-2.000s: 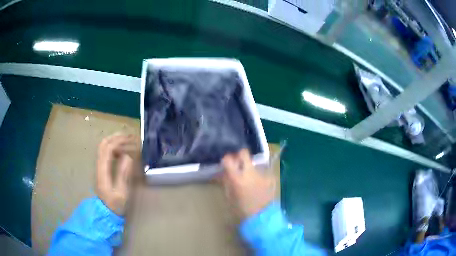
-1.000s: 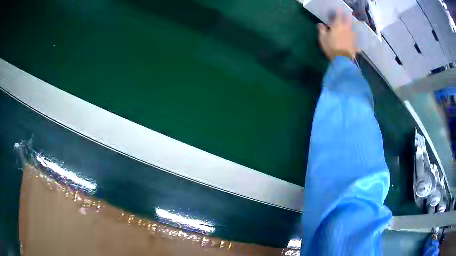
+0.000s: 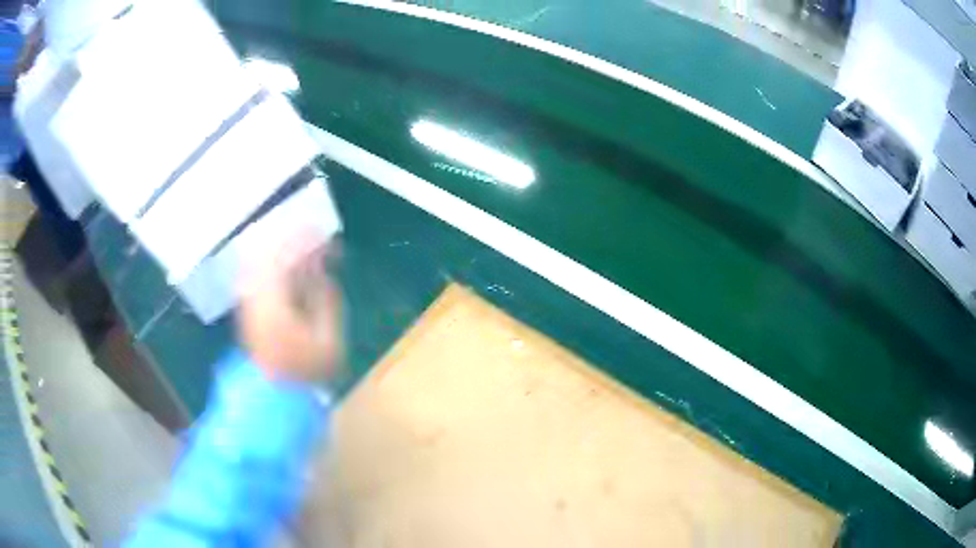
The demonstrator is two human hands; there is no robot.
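White boxes stand in a row at the upper left on the green bench, with dark gaps between them. My left hand, blurred, is at the near end of the row, over the nearest white box. Its fingers overlap the box, but the blur hides whether they grip it. The brown cardboard sheet lies in front of me with bare surface showing. My right hand is not in view.
A pale rail separates the bench from the green belt. An open white box with a dark bag and stacked white boxes are at the upper right. Another person's blue sleeve shows at the far left.
The view has swung left. The box with the dark bag has left the cardboard. The arm that reached over the belt is out of view, and my left hand is now at the white boxes.
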